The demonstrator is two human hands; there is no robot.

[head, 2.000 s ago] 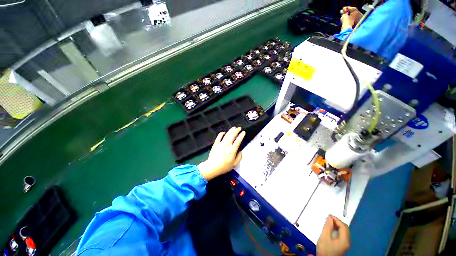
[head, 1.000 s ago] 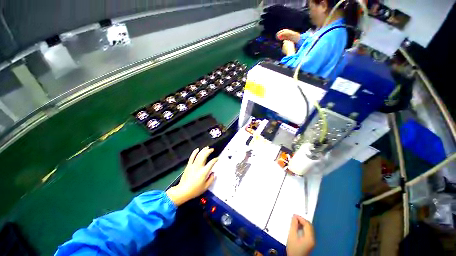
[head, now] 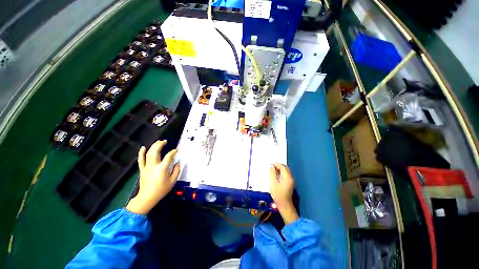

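Note:
The white cylindrical press head (head: 256, 109) is down over the orange fixture (head: 245, 124) on the white base plate (head: 226, 168). Whether a round unit sits under it is hidden. My left hand (head: 157, 171) is at the plate's front left corner, fingers spread and empty. My right hand (head: 282, 183) is at the front right corner with fingers curled; I cannot tell whether it holds anything. A black compartment tray (head: 97, 163) lies left of the press, with one silver round unit (head: 159, 120) in its far end pocket.
A fuller black tray (head: 100, 107) of silver rounds lies further left on the green surface. A black block (head: 223, 99) and brown block (head: 205, 95) sit at the plate's rear left. Right are shelves with cardboard boxes (head: 362, 149) and a blue bin (head: 374, 51).
The view has swung right, bringing the press to the middle and more of the shelves into view. Both hands remain near the front corners. The other person's face and hands have left view.

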